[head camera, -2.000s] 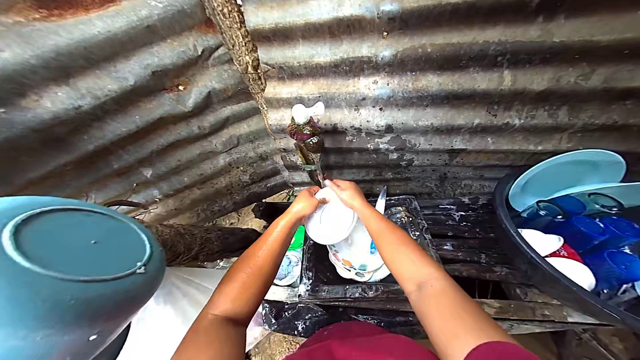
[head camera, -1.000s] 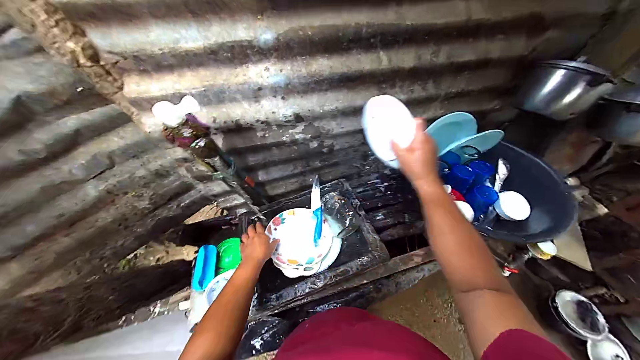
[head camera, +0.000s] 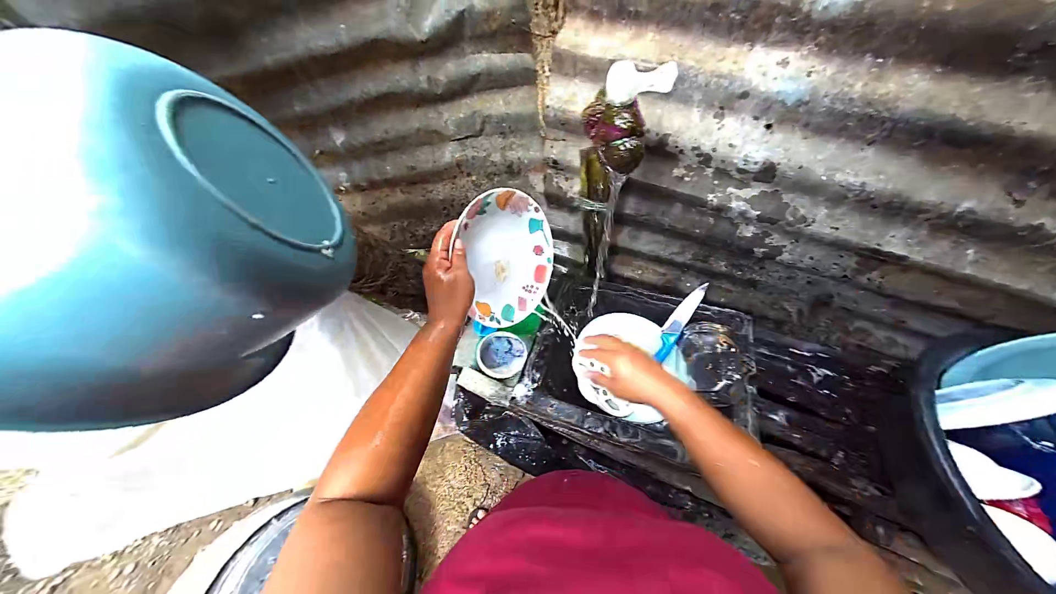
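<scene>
My left hand (head camera: 450, 276) grips the rim of a white bowl with a patterned border (head camera: 502, 256), tilted on its side left of the tap. Water runs from a tap with a white handle (head camera: 631, 81). My right hand (head camera: 623, 370) rests on a white dish (head camera: 635, 328) in a black tray (head camera: 726, 318); its fingers partly hide the dish, and whether they grip it cannot be told. Beside that dish lies a knife with a blue handle (head camera: 681, 318). Below the bowl stands a small round container with bluish contents (head camera: 501, 355).
A large blue-green plastic tub (head camera: 247, 173) fills the left side, above white sheeting (head camera: 330, 371). At the right edge a black basin (head camera: 924, 445) holds plates and other dishes. Corrugated metal walls (head camera: 808, 165) rise behind the tap.
My left hand has lifted the patterned bowl from the tray. My right hand has come back from near the black basin to the tray, without the white plate it held. The view has swung left.
</scene>
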